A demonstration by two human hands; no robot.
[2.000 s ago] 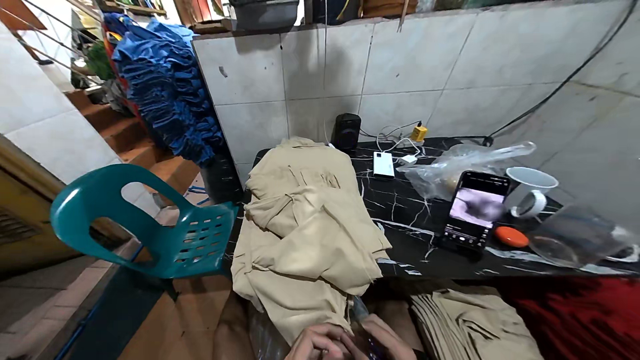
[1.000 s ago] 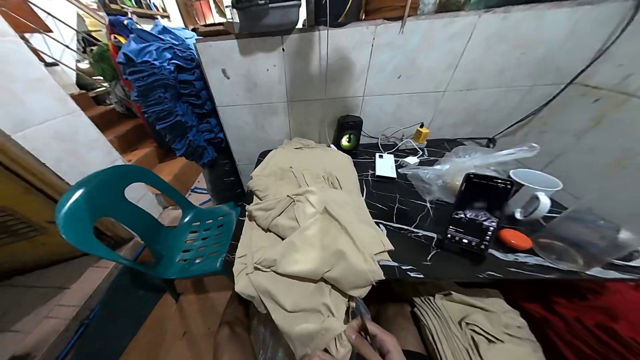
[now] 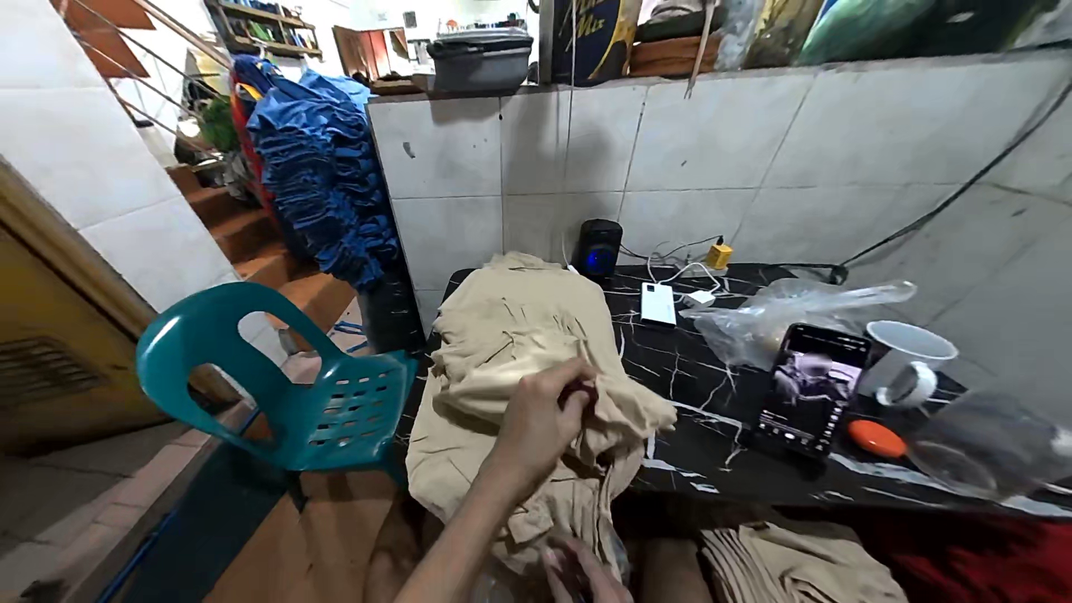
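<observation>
A heap of beige cloth garments (image 3: pixel 536 318) covers the left part of the black marble-patterned table and hangs over its front edge. My left hand (image 3: pixel 544 419) reaches onto the heap, its fingers pinching a fold of the fabric. Lower down, by the hanging cloth at the bottom edge of the view, is my right hand (image 3: pixel 582 574), partly cut off; whether it grips anything is unclear. The small metal-looking tool from before cannot be made out. Folded beige garments (image 3: pixel 804 565) lie at the lower right.
On the table (image 3: pixel 703 444) are a black speaker (image 3: pixel 599 249), a white power bank (image 3: pixel 658 303), a plastic bag (image 3: pixel 779 322), a propped phone (image 3: pixel 812 389), a white mug (image 3: pixel 904 364), an orange lid (image 3: pixel 877 438) and a clear pitcher (image 3: pixel 988 448). A green plastic chair (image 3: pixel 352 414) stands left.
My left hand has moved from the lower edge of the cloth up onto the heap, and the fabric there is now lifted and folded. The right hand stays low.
</observation>
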